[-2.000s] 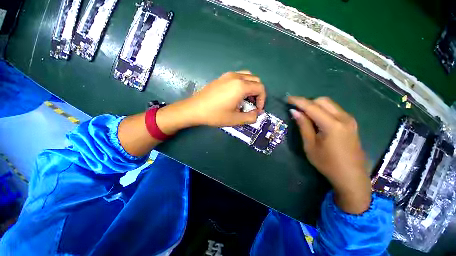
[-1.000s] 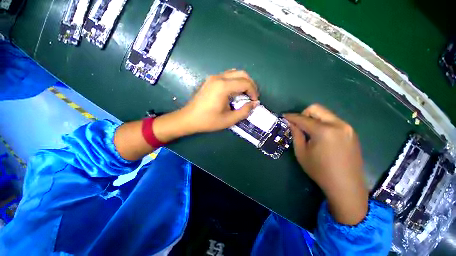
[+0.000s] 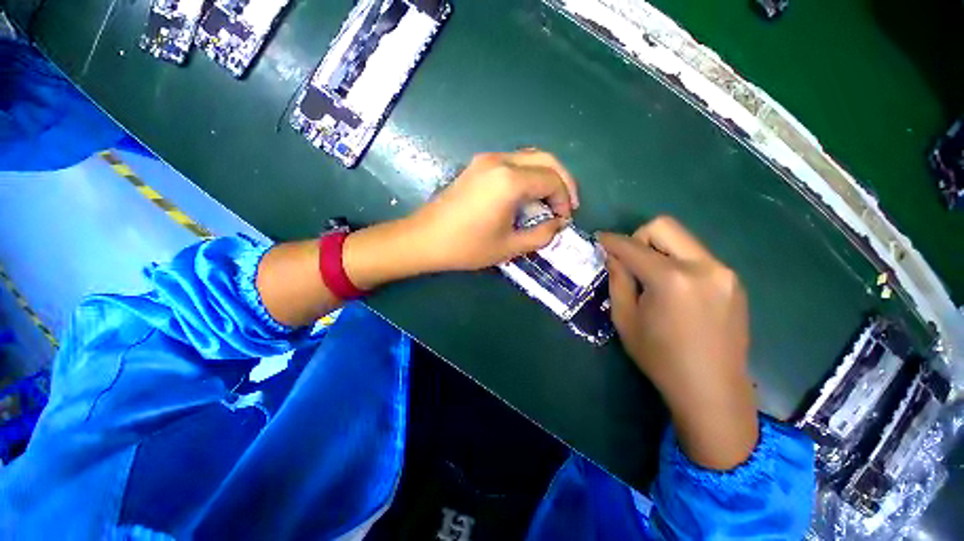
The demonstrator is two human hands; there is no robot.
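Observation:
A phone chassis [image 3: 557, 277] lies slanted on the green bench mat, with a silvery-white centre and a dark right end. My left hand [image 3: 497, 211] is over its left part, thumb and fingers curled together around a small whitish piece [image 3: 537, 216]. The red band is on my left wrist. My right hand [image 3: 677, 306] covers part of the dark right end, with thumb and index finger close together at its upper edge. Whether anything is pinched in the right fingertips is hidden.
More chassis lie at the upper left, one large [image 3: 370, 76]. Two chassis [image 3: 858, 393] lie at right with crumpled clear plastic [image 3: 918, 476]. A whitish edge strip [image 3: 729, 95] borders the green belt [image 3: 846, 106], which carries another chassis. Yellowish bits sit near the strip.
My right hand has come in from beside the chassis onto its right end, covering more of it. My left hand stays on the left part. The view has shifted slightly.

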